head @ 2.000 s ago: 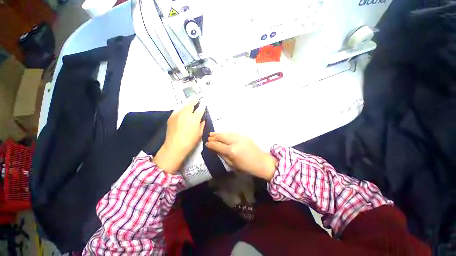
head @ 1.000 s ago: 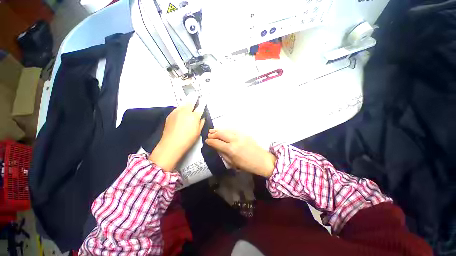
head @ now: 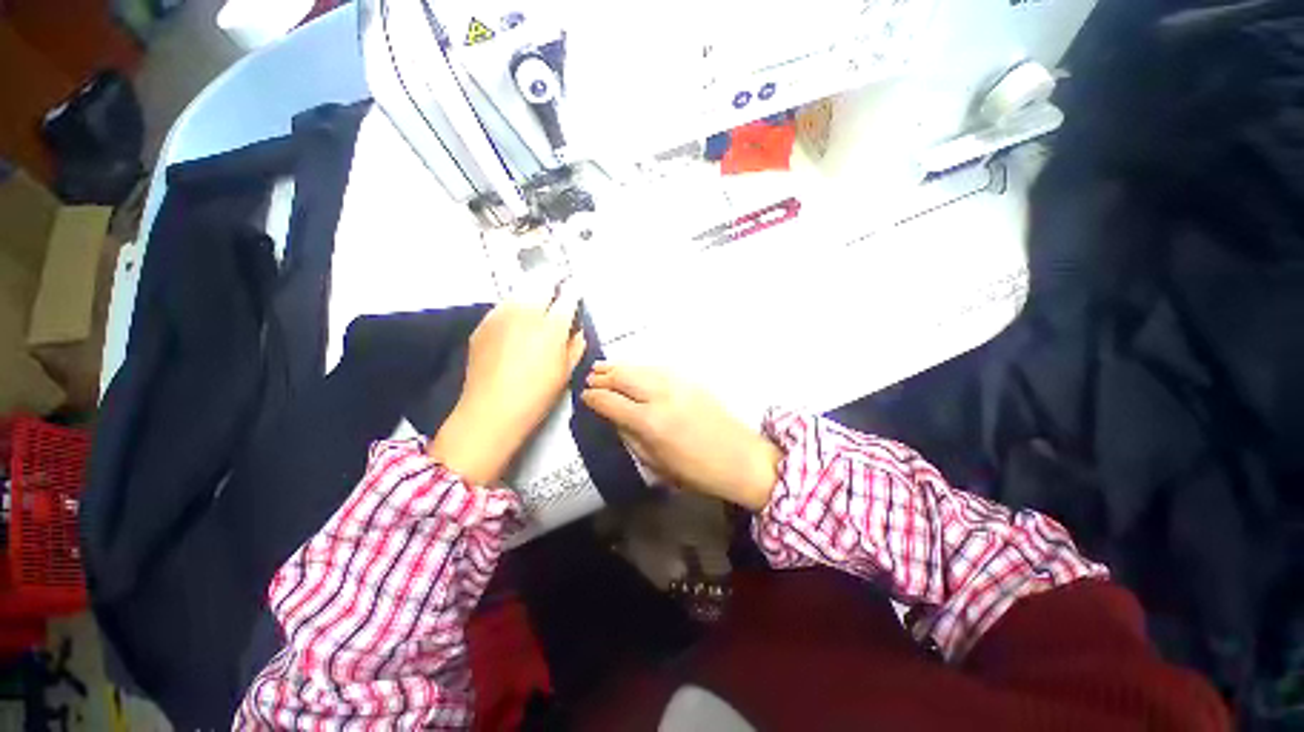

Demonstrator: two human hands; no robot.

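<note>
A narrow black strip (head: 608,455) runs from the needle area down between my hands and over the front table edge. My left hand (head: 511,369) holds the strip's upper part, its fingertips just in front of the presser foot (head: 551,205). My right hand (head: 681,428) pinches the strip's right edge with its fingertips, lower down and nearer to me. The white sewing machine (head: 644,72) stands behind the hands. Black garment panels (head: 415,375) lie to the left, partly under my left forearm. The strip's end under my left fingers is hidden.
Dark red thread snips (head: 754,222) lie right of the needle, near a red-orange patch (head: 758,147). A large black garment pile (head: 1158,358) is at the right. Long looped black panels (head: 179,386) drape over the table's left side. A red plastic crate (head: 47,503) stands at far left.
Both hands stay nearly in place on the strip. The whole view has shifted slightly, with machine and table a little further left. No clear movement of the strip shows.
</note>
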